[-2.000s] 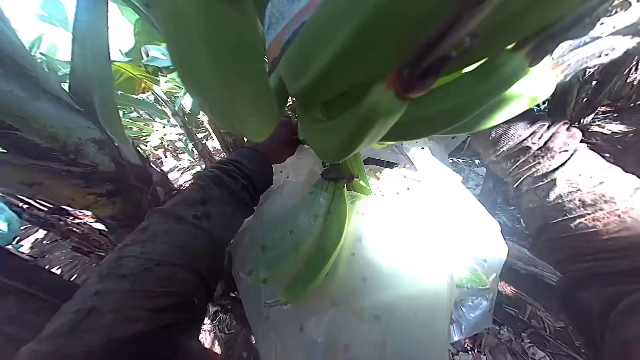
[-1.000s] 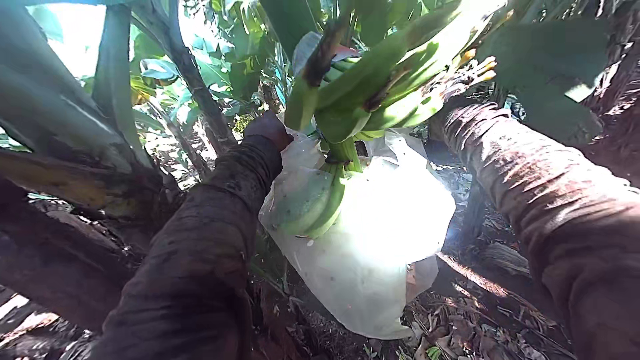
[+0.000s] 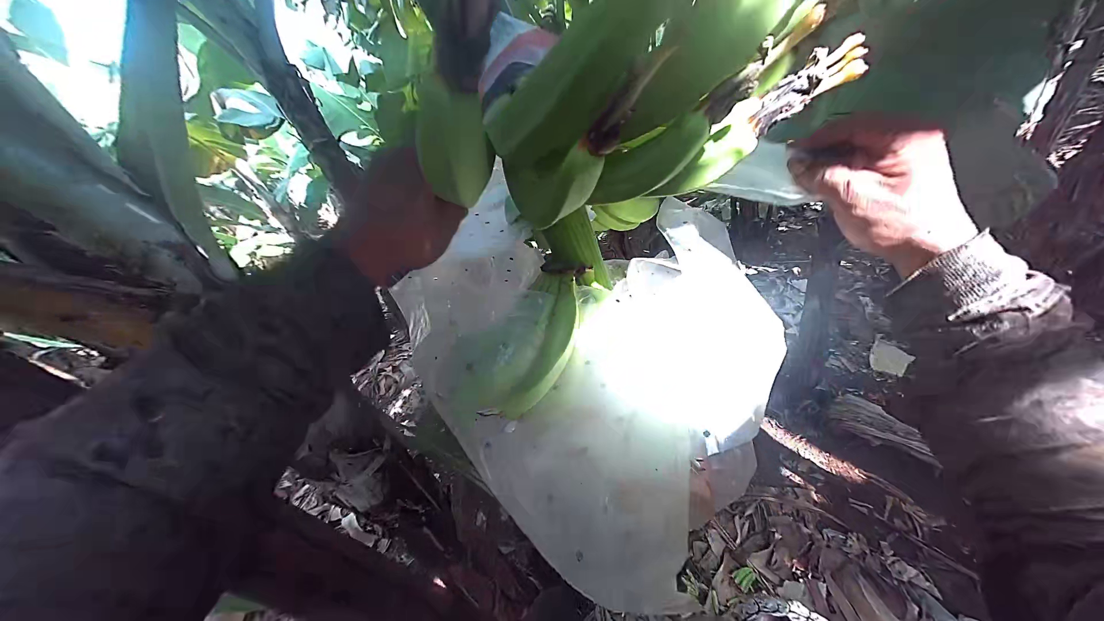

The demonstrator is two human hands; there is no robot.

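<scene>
A bunch of green bananas [image 3: 578,112] hangs at the top centre, its lower stalk [image 3: 573,241] going down into a translucent whitish plastic bag [image 3: 569,483]. Through the film a green banana shows at the left. My left hand [image 3: 401,216] is closed on the bag's upper left edge, just below the fruit; its fingers are partly in shadow. To the right of the bunch, my right hand [image 3: 880,185] pinches a stretched piece of the translucent film [image 3: 763,177]. Sunlight glares on the bag's right half.
A thick banana plant stem [image 3: 78,181] and a dark branch [image 3: 310,112] stand at the left. A large green leaf [image 3: 940,69] hangs at the upper right, behind my right hand. Dry leaf litter [image 3: 776,543] covers the ground below.
My right hand, earlier at the right side of the bunch and largely hidden, has come out to the right, with film now stretched to it. My left hand stays at the bag's left edge.
</scene>
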